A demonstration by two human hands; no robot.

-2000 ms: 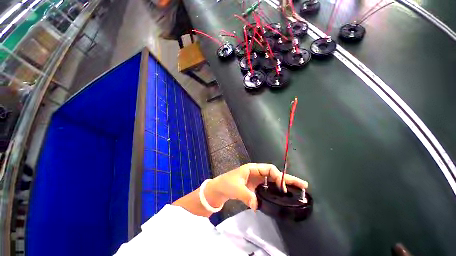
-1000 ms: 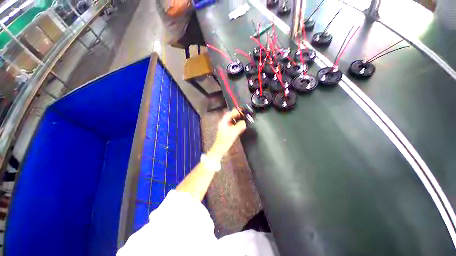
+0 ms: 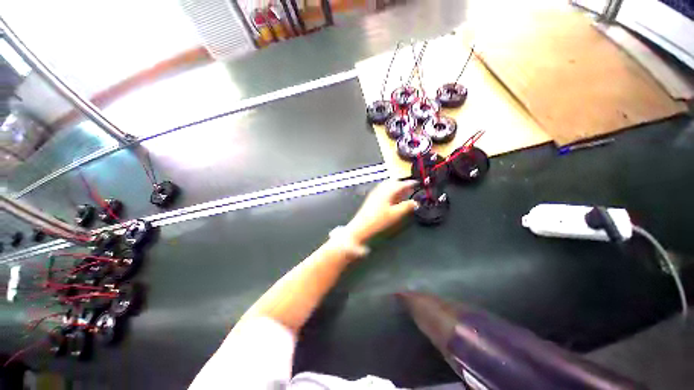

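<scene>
My left hand (image 3: 380,215) reaches in from the bottom, with a white band at the wrist. Its fingertips are at the left edge of a round black wired unit (image 3: 431,207) on the dark green bench; whether they grip it cannot be told. More black units with red wires (image 3: 468,164) stand just beyond, and a cluster of them (image 3: 415,145) sits on a tan cardboard sheet (image 3: 514,126). The hot-air gun (image 3: 487,343) shows at the lower right, its tapered nozzle pointing up and left. My right hand is not in view.
A crowded group of units with tangled red wires (image 3: 99,282) stands at the left. A single unit (image 3: 163,193) stands beyond the white strips (image 3: 266,189). At the right lie a white power strip (?) (image 3: 574,222) with a black plug and cord, a pen (image 3: 586,146) and a brown board (image 3: 578,76).
The view has swung right; the blue bin has left the picture. My left hand no longer holds the unit it carried and is now at another near the cardboard. The hot-air gun has come into view.
</scene>
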